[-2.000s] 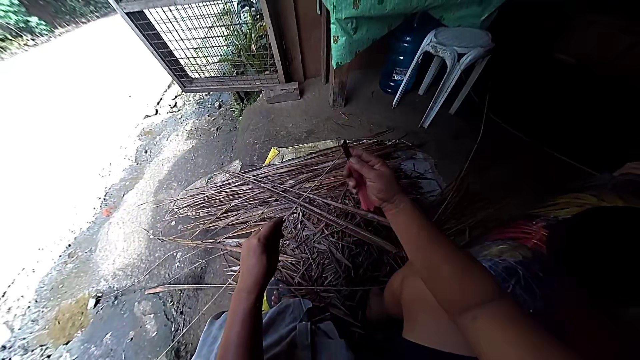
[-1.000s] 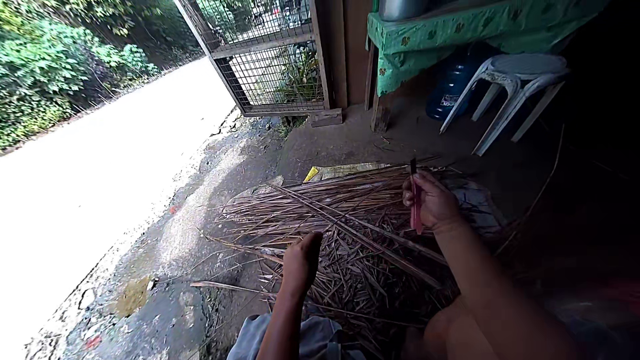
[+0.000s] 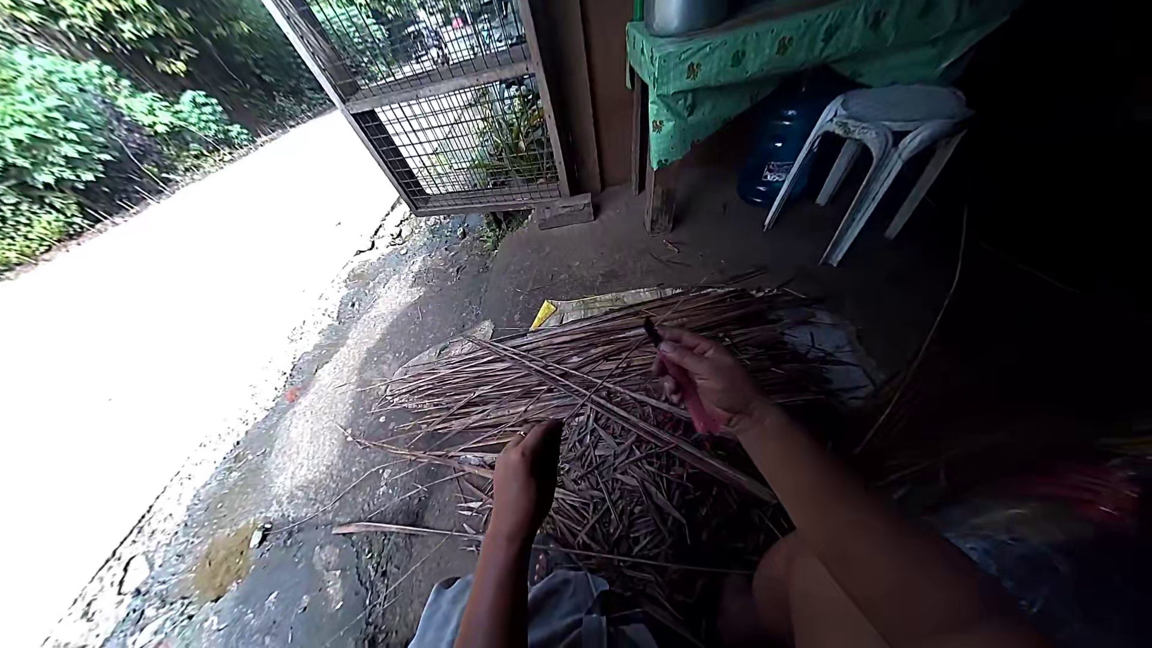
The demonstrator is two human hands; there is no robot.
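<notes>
My right hand (image 3: 706,378) is closed around a small knife (image 3: 688,382) with a reddish handle, above the pile; a dark tip juts out past the fingers. Lower and to the left, my left hand (image 3: 526,477) is raised with curled fingers; whether it pinches a thin strip cannot be made out. Long dry brown stalks (image 3: 504,373) lie in a bundle across the ground beyond both hands. Short cut pieces (image 3: 630,477) are heaped between my hands and my legs. One longer stalk (image 3: 396,529) lies apart at the lower left.
A wood-framed wire mesh gate (image 3: 459,81) stands at the top. Right of it are a table with a green cloth (image 3: 720,63), a blue water jug (image 3: 774,162) and a white plastic stool (image 3: 864,135). Sacking (image 3: 612,308) shows under the stalks. Rough wet ground (image 3: 297,549) borders a bright road.
The view has shifted left and up since two seconds ago. My right hand stays closed on the knife, and the left hand remains raised near the stalks.
</notes>
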